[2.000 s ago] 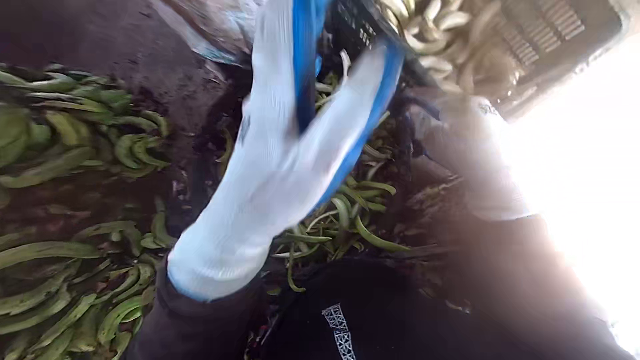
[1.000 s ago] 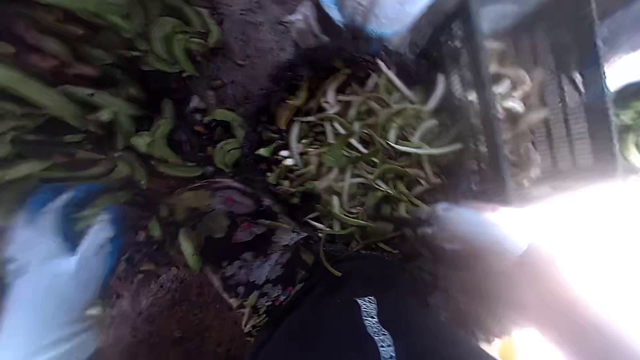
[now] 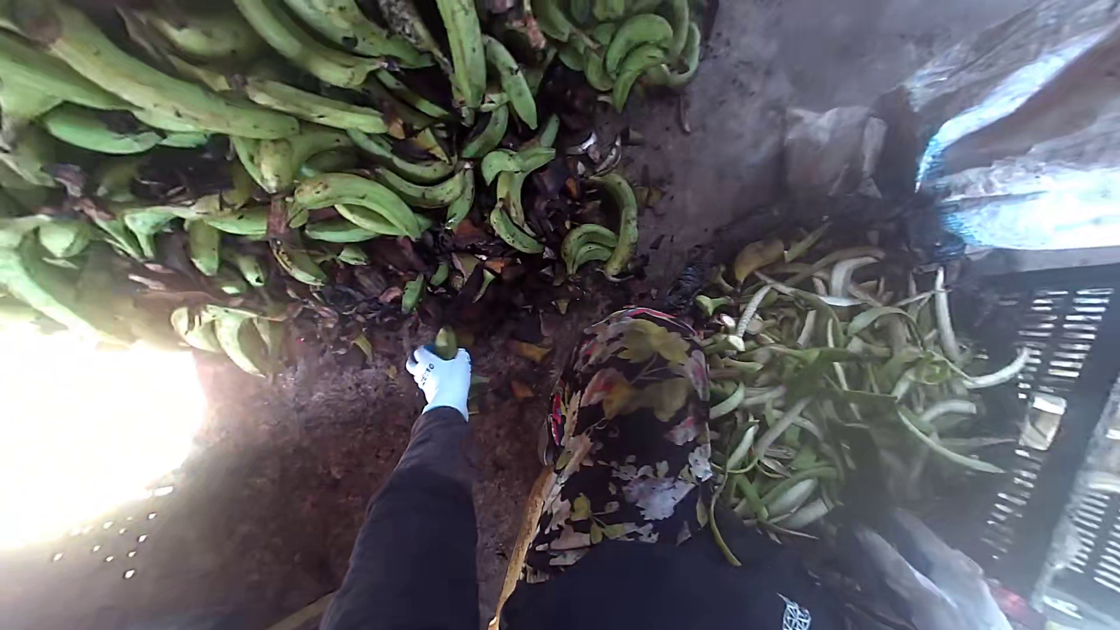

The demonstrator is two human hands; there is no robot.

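Observation:
My left hand [image 3: 442, 378], in a white glove with dark markings, is low over the dirt floor with its fingers closed around a green plantain [image 3: 446, 341], whose tip shows above them. Unpeeled green plantains [image 3: 359, 206] lie in a large heap beyond it, some in clusters. To the right of the floral cloth over my leg is a pile of green and pale peel strips [image 3: 814, 394]. My right hand [image 3: 936, 569], pale and blurred at the lower right, is near the pile's lower edge; its fingers and anything in them cannot be made out.
A black slatted plastic crate [image 3: 1050, 350] stands at the right. Floral cloth [image 3: 643, 420] covers my leg between the heap and the peels. Blurred white and blue material [image 3: 1024, 206] is at the upper right. Dry leaf scraps [image 3: 525, 350] litter the floor. Strong glare covers the left edge.
My left hand, blurred near the plantain heap one second ago with nothing plainly in it, now holds a green plantain. The view has swung left.

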